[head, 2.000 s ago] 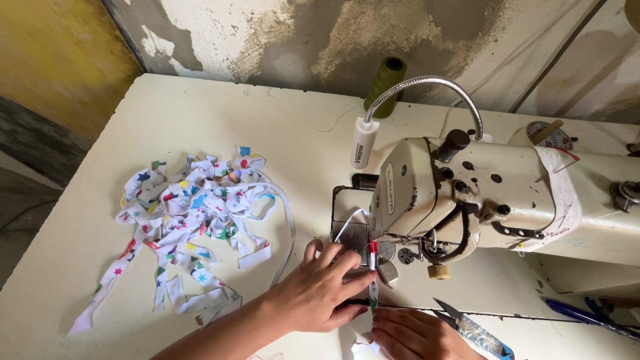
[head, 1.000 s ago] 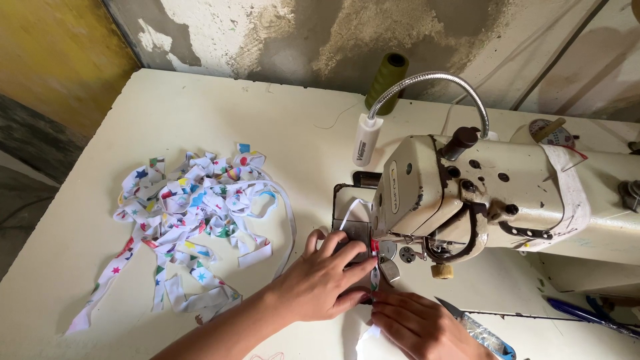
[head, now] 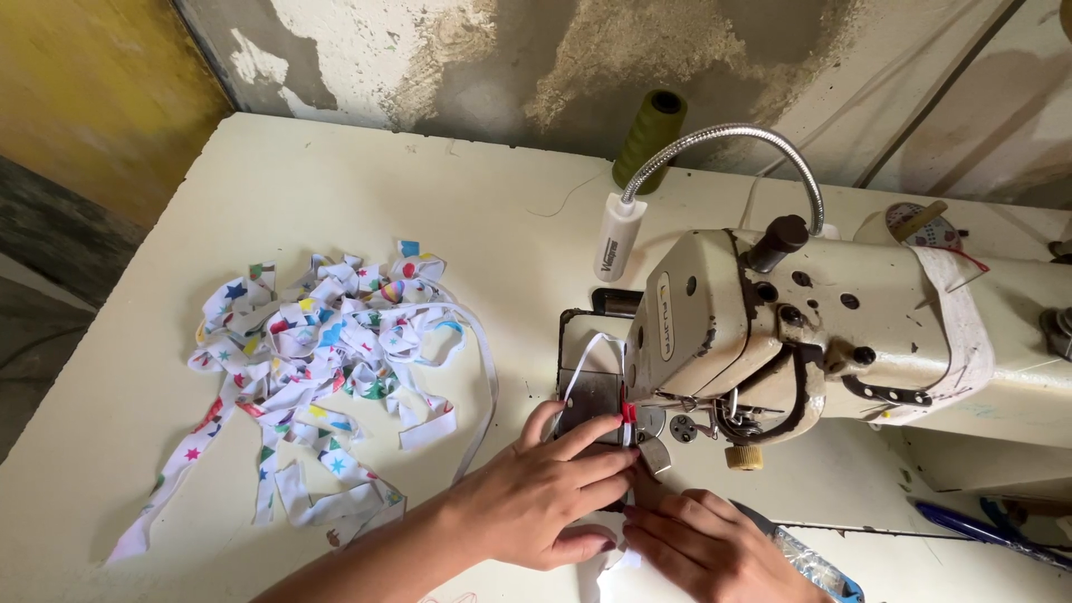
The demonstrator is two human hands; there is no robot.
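My left hand (head: 557,494) lies spread over the bed of a cream industrial sewing machine (head: 712,310), its fingertips on a narrow white strip (head: 627,431) beside the red presser foot part (head: 628,411). Just below, my right hand (head: 712,544) pinches the strip and white fabric (head: 621,578) with its fingers together. A thin white loop of the strip (head: 590,345) rises behind the foot. Left of the machine lies a tangled pile of white fabric strips (head: 335,335) printed with coloured stars and shapes. The needle tip is hidden.
Thread snips (head: 812,557) with a blue handle lie by my right hand. A blue pen (head: 988,534) is at the right. Behind the machine stand a green thread cone (head: 651,138) and a gooseneck lamp (head: 620,239). A pin-filled cloth band (head: 959,327) wraps the machine arm.
Both hands stay close to the presser foot. Over the last two seconds, the fingers of my left hand have shifted slightly on the strip. The fabric pile lies as before.
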